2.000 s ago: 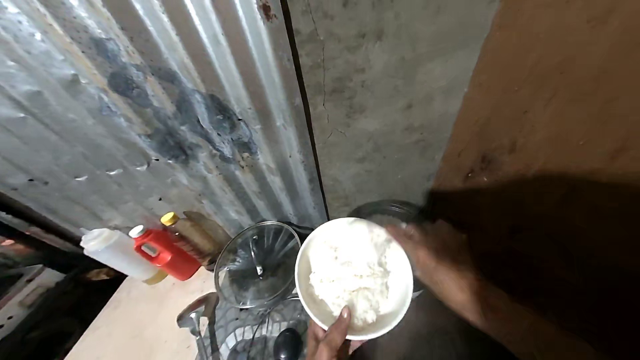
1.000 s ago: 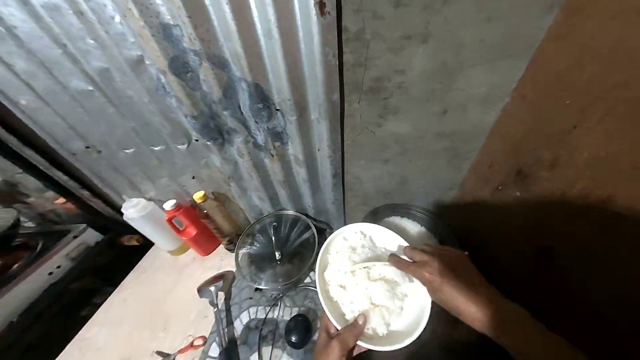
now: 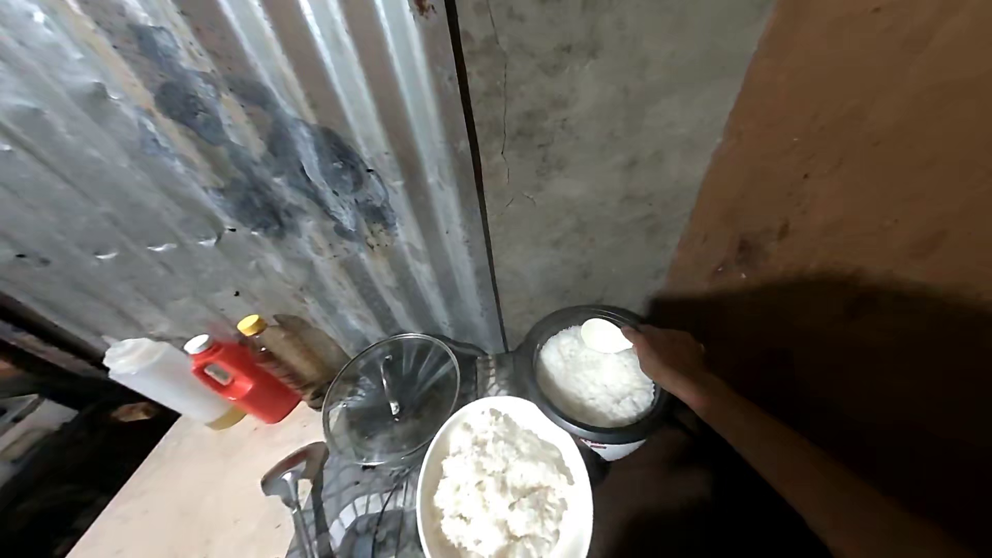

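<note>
A rice cooker (image 3: 527, 372) with a dark rim stands near the wall, with white cooked rice (image 3: 593, 384) in its pot. My right hand (image 3: 670, 360) reaches in from the right, closed on a pale rice paddle (image 3: 606, 336) whose blade is over the rice. Left of and below the cooker is a white bowl (image 3: 583, 496) heaped with cooked rice (image 3: 504, 488); its lower edge is cut off by the frame. My left hand is not in view.
A glass lid (image 3: 391, 399) lies left of the cooker. A metal ladle (image 3: 291, 480) rests on the pale tabletop (image 3: 194, 473). A white jug (image 3: 159, 380), a red bottle (image 3: 244, 380) and a yellow-capped bottle (image 3: 287, 349) stand by the corrugated metal wall (image 3: 232, 155).
My right hand has moved from the bowl to the cooker with the paddle. The bowl has come lower in view, uncovering the cooker. My left hand, earlier at the bowl's edge, has left the view.
</note>
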